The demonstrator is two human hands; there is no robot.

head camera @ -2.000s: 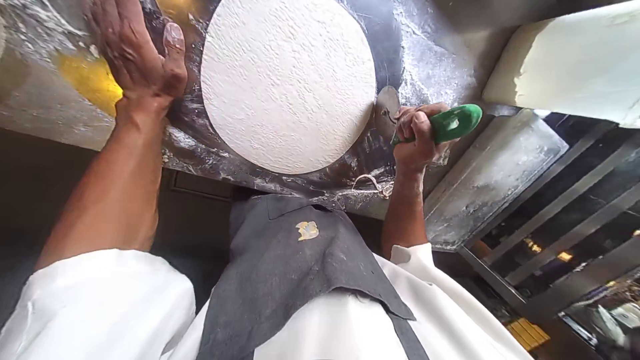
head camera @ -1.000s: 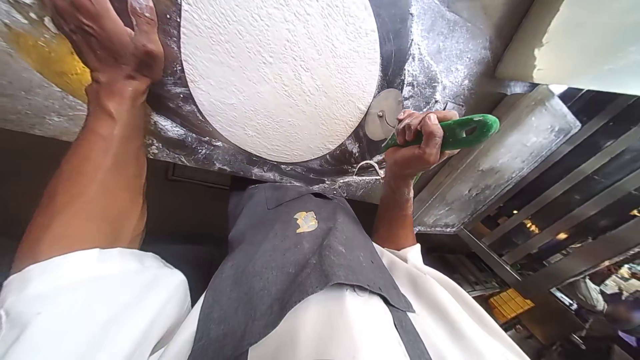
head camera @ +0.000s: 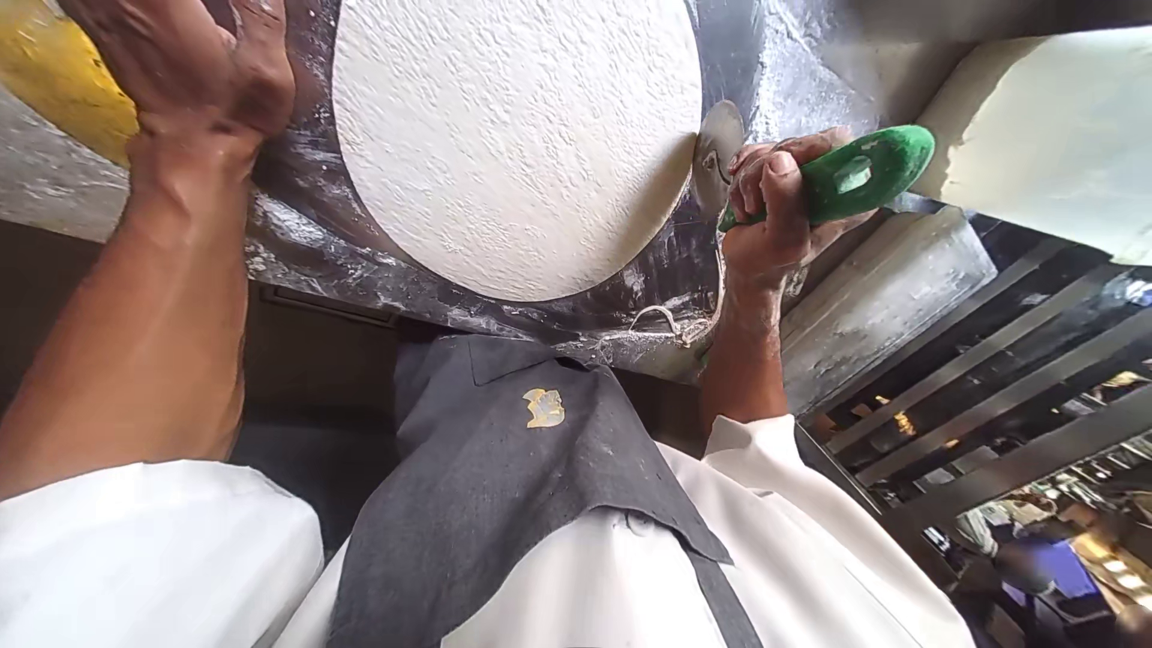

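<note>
A round, textured sheet of rolled dough (head camera: 522, 135) lies on a dark, floured work surface, its top cut off by the view's upper edge. My right hand (head camera: 778, 193) is closed around the green handle of a wheel cutter (head camera: 868, 175). The cutter's round metal blade (head camera: 718, 148) is at the right edge of the dough. My left hand (head camera: 202, 67) is to the left of the dough, apart from it, near a yellow patch or object (head camera: 63, 76). Its fingertips lie beyond the frame, so whether they touch anything is hidden.
A thin cord (head camera: 657, 315) lies at the counter's near edge (head camera: 450, 315). To the right are a pale sheet-like thing (head camera: 1053, 135), a flour-dusted metal ledge (head camera: 891, 297) and slatted metal bars (head camera: 981, 333). My grey apron (head camera: 486, 486) hangs close to the counter edge.
My right hand keeps hold of the green-handled cutter, whose blade stays by the dough's right edge and now looks more edge-on than one second ago. My left hand stays left of the dough.
</note>
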